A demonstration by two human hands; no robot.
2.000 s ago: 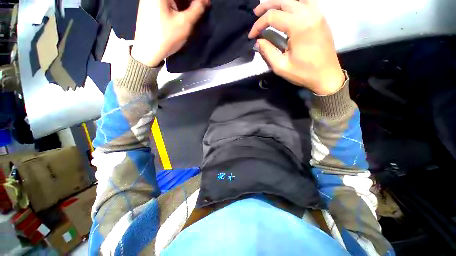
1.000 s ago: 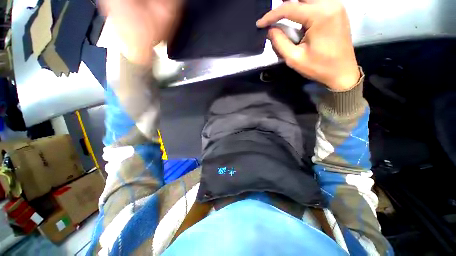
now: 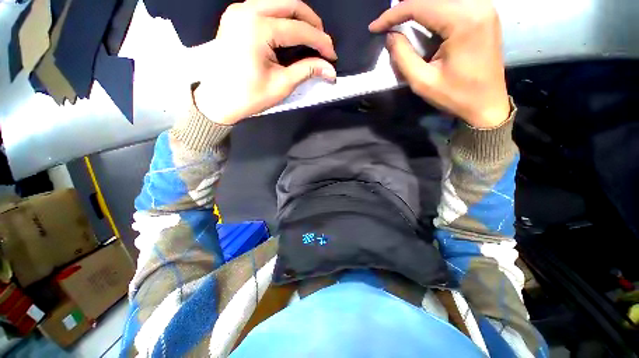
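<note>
A dark cut panel lies at the near table edge, cut off by the top of the picture. My left hand is at its left side, thumb and fingertips at the panel's lower left edge. My right hand is at its right side, forefinger and thumb bent beside the edge, thumb apart from the forefinger. Whether the right fingertips grip anything cannot be told. A white strip shows below the panel; it may be table glare.
Angular dark pieces and a tan piece lie at the left of the pale table. Another dark piece lies beyond my left hand. Cardboard boxes and a blue bin are below at left.
My left hand, blurred a second ago, has moved right and down onto the panel's left side. The right hand stays near the right edge. The view has shifted, with the angular pieces further left.
</note>
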